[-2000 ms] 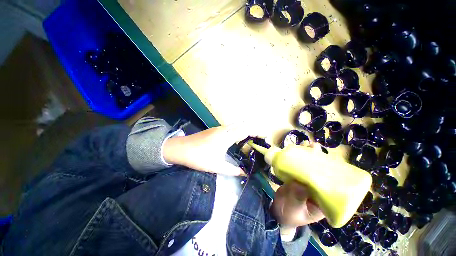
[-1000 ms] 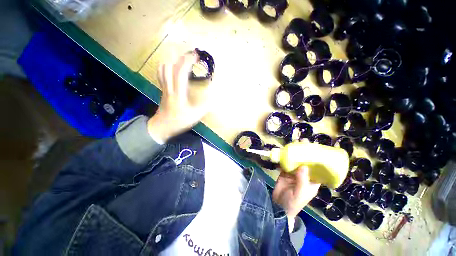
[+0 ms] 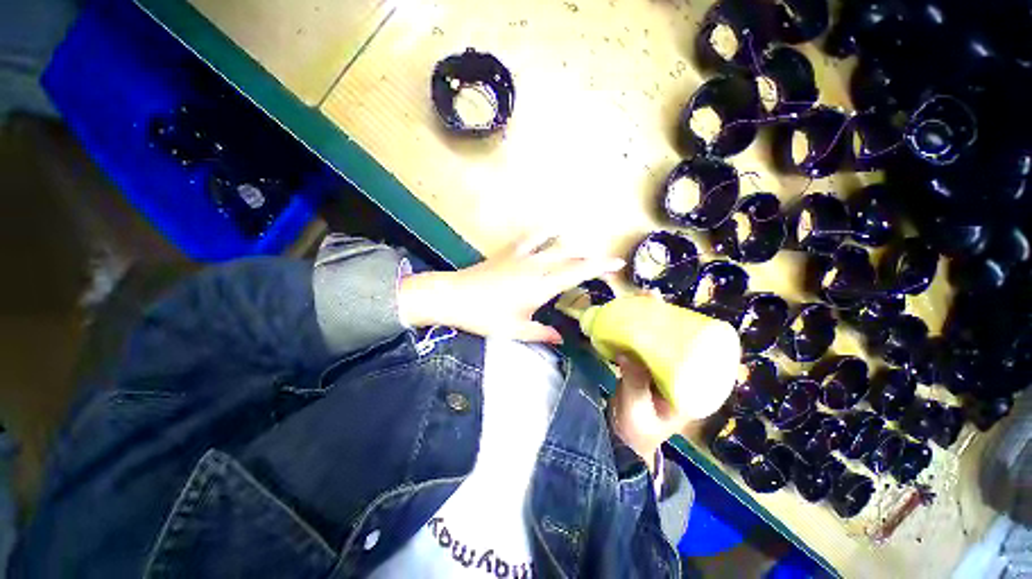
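Note:
My right hand [image 3: 643, 414] holds the yellow glue bottle [image 3: 676, 353] tilted, its thin nozzle pointing left into a black round housing [image 3: 591, 296] near the green table edge. My left hand [image 3: 509, 288] is beside that housing, with fingers stretched past its far side and the thumb on its near side. The hand and bottle partly hide the housing, and whether the fingers touch it cannot be told. Another housing [image 3: 473, 93] with a pale centre stands alone farther up the table. No glue can be made out.
Many black housings with thin wires stand at the right [image 3: 756, 226]. Beyond them is a dense heap of shiny black pieces [image 3: 973, 170] with a wire ring [image 3: 942, 130]. A blue bin [image 3: 147, 187] with dark pieces is beyond the table edge at left. A reddish-brown stick [image 3: 902, 515] lies lower right.
My left hand has let go of the housing now standing alone and moved right, to the one by the nozzle. The bottle has shifted slightly left and up. The camera view has shifted too.

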